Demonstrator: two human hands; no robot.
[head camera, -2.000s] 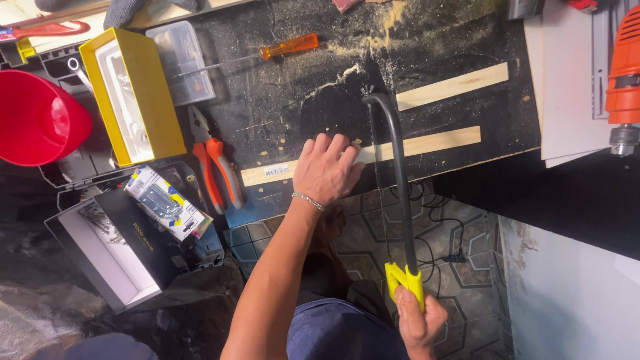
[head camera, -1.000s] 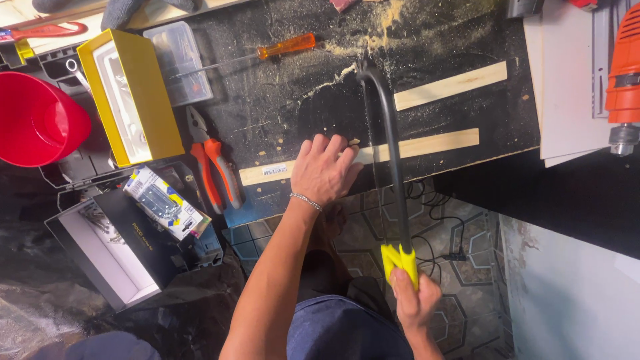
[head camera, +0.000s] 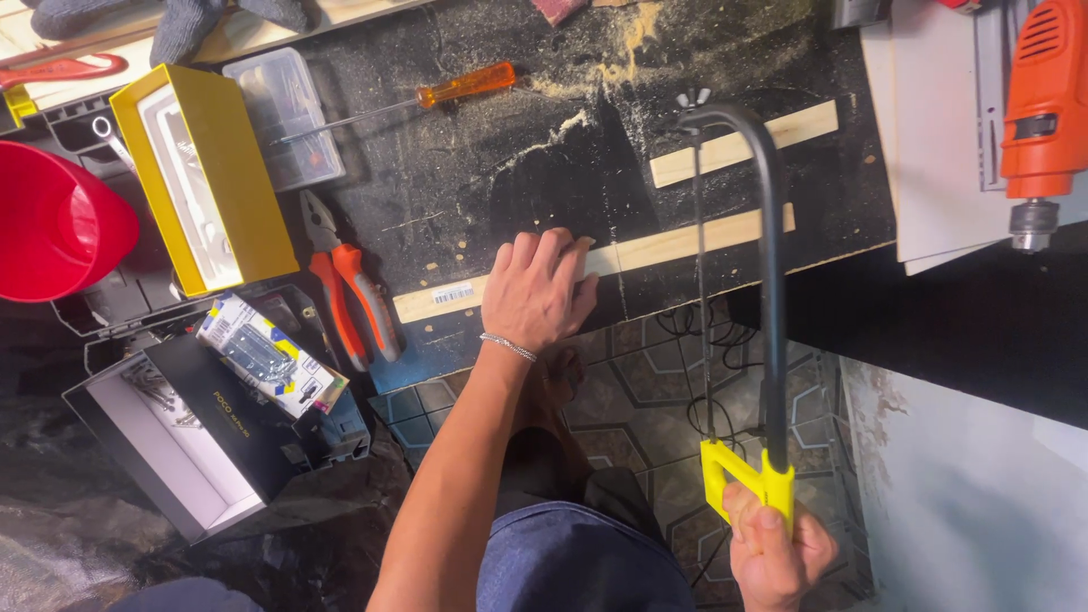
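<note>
My left hand (head camera: 537, 285) presses a long wooden strip (head camera: 663, 246) flat on the black work surface (head camera: 408, 204), near its front edge. A thin dark line crosses the strip to the right of my fingers. In my right hand (head camera: 778, 544) is the yellow handle of a hacksaw (head camera: 772, 238) with a black tubular frame. Its blade stands right of that line and passes over the strip; whether it touches the wood cannot be told. A shorter wooden strip (head camera: 799, 132) lies behind, partly under the saw's frame in this view.
Combination pliers (head camera: 353, 297), a screwdriver (head camera: 467, 83), a clear plastic case (head camera: 285, 110) and a yellow box (head camera: 221, 178) lie to the left. Further left are a red tub (head camera: 59, 221) and an open black box (head camera: 170, 442). An orange drill (head camera: 1045, 110) lies at the right. Sawdust covers the back.
The hacksaw in my right hand has moved right, away from the place on the strip where its blade was before. My left hand has stayed on the strip.
</note>
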